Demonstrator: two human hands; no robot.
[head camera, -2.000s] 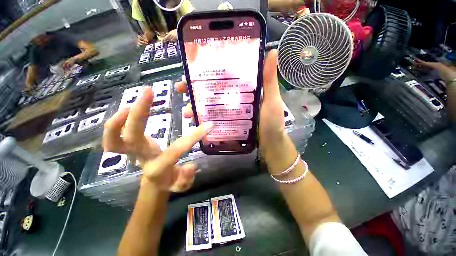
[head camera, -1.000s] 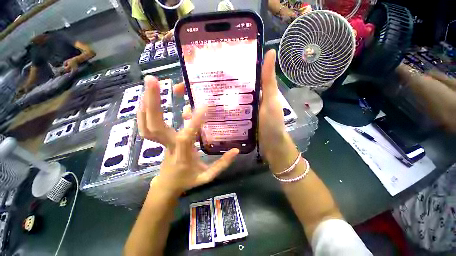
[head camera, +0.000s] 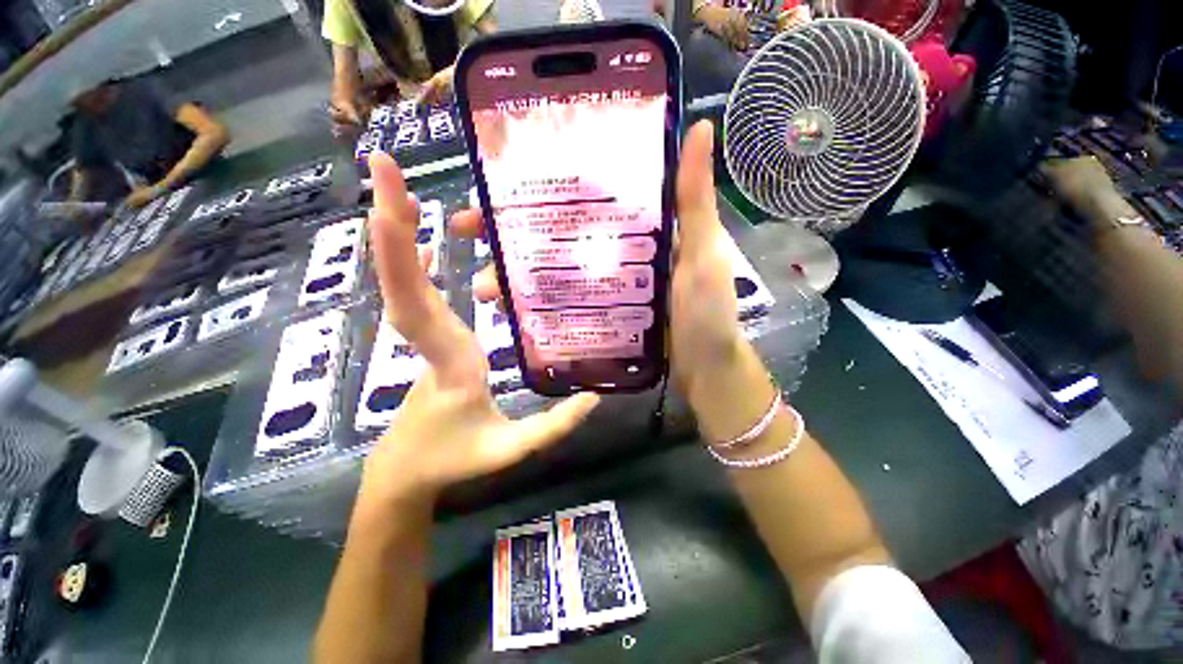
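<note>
A large black smartphone (head camera: 577, 221) with a pink text screen is held upright in front of me. My right hand (head camera: 707, 279) holds it, with fingers behind and the thumb along its right edge. My left hand (head camera: 448, 376) is empty, fingers apart, its thumb near the phone's lower edge. Behind it, a thick stack of clear blister trays (head camera: 298, 486) holds white phone housings (head camera: 305, 383) with black ovals. Two phone batteries (head camera: 525, 584) with dark labels and orange edges lie side by side on the dark green bench below.
A beige fan (head camera: 824, 123) stands at the back right, a white fan (head camera: 123, 470) with a cable at the left. A paper sheet (head camera: 992, 435) with a pen and a dark flat case lies right. A small toy (head camera: 78, 582) lies left. People sit across the bench; an arm (head camera: 1122, 247) reaches in right.
My left hand's fingers have drawn back from the phone screen and straightened upward. The phone stays in my right hand, nearly unmoved. The other person's arm at the right has shifted.
</note>
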